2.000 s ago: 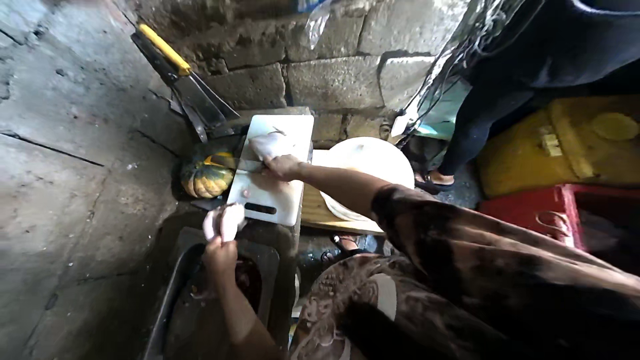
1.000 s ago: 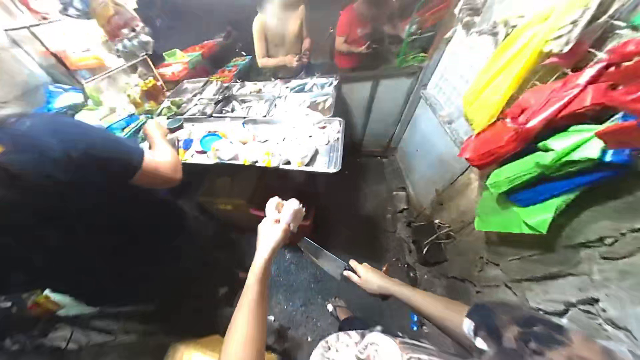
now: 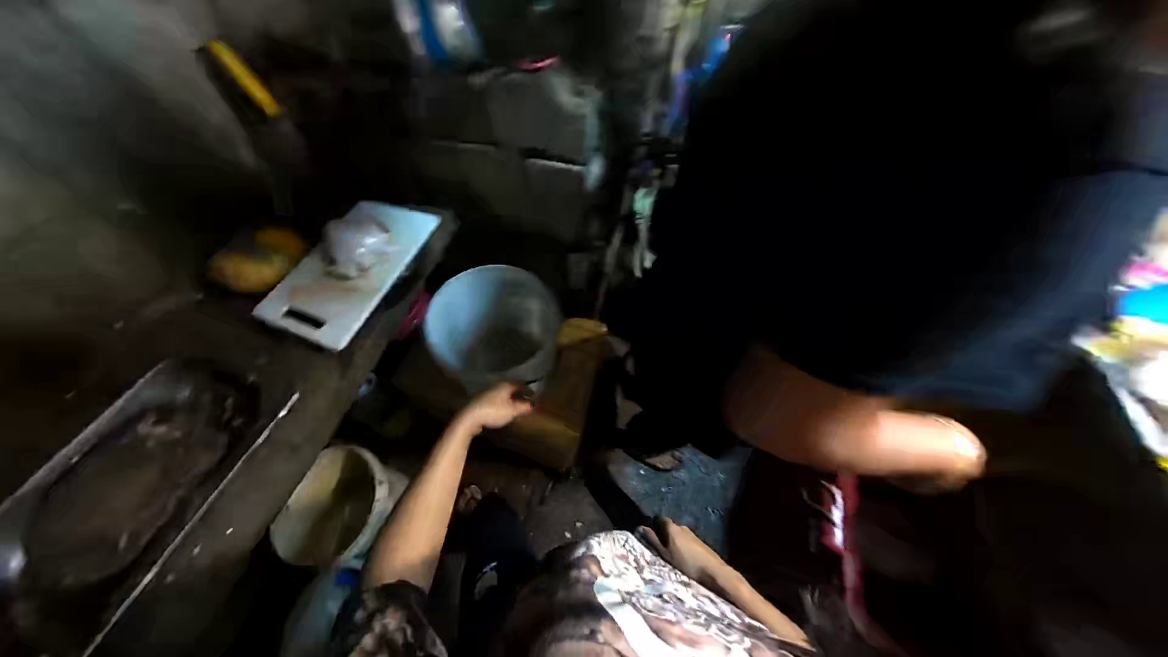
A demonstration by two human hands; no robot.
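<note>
My left hand point(image 3: 497, 406) is at the near rim of a pale bucket point(image 3: 493, 324), its fingers curled by a small dark thing that blur leaves unclear. Low in the view, beside my patterned shirt, is my right hand point(image 3: 671, 547); its grip is partly hidden. A white cutting board point(image 3: 338, 301) with a handle slot lies on the ledge at the left, bearing a pale, whitish lump point(image 3: 358, 245) that looks like raw meat or fish. No knife can be made out in either hand.
A squash point(image 3: 257, 259) lies left of the board, with a yellow-handled tool point(image 3: 243, 78) above it. A dark basin point(image 3: 128, 484) and a second bucket point(image 3: 328, 506) are at lower left. Another person's arm point(image 3: 849, 433) reaches across at right, above a red container point(image 3: 849, 547).
The view has swung back from the fish trays to the ledge. One second ago my left hand held a pale piece and my right a knife; neither shows now. My left hand is at the bucket.
</note>
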